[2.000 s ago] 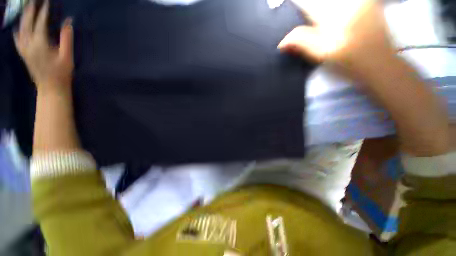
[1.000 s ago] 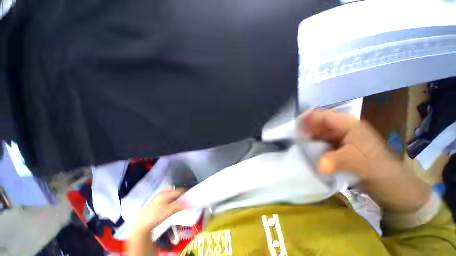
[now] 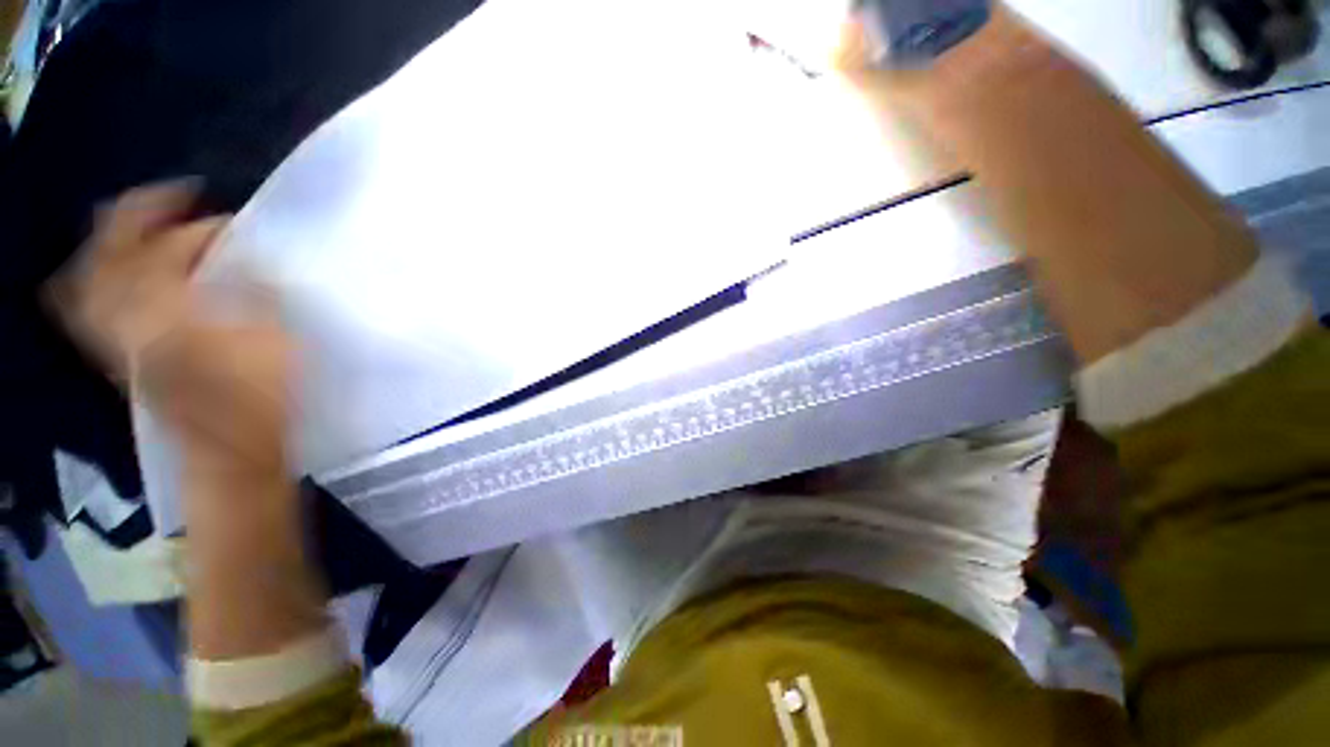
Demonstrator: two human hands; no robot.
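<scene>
A pale cut panel (image 3: pixel 481 190) lies across the table with a large black cloth (image 3: pixel 219 88) beyond and left of it. A thin dark strip shows along the panel's near edge. My left hand (image 3: pixel 183 321), blurred, is at the panel's left end; its grip is unclear. My right hand (image 3: pixel 897 80) reaches to the top edge, washed out and partly hidden by a dark grey-blue block (image 3: pixel 926 26); its fingers cannot be made out. A short reddish-brown mark lies on the bright surface left of it.
A grey table-edge ruler (image 3: pixel 700 416) runs along the front. Black scissor handles (image 3: pixel 1240 37) lie at the top right. Pale cloth pieces (image 3: pixel 875 533) are gathered below the table edge, over my lap. More dark and pale pieces hang at the left.
The pale panel has come up from my lap onto the table. The black cloth has shifted left, uncovering the ruler. Both hands have moved up and forward.
</scene>
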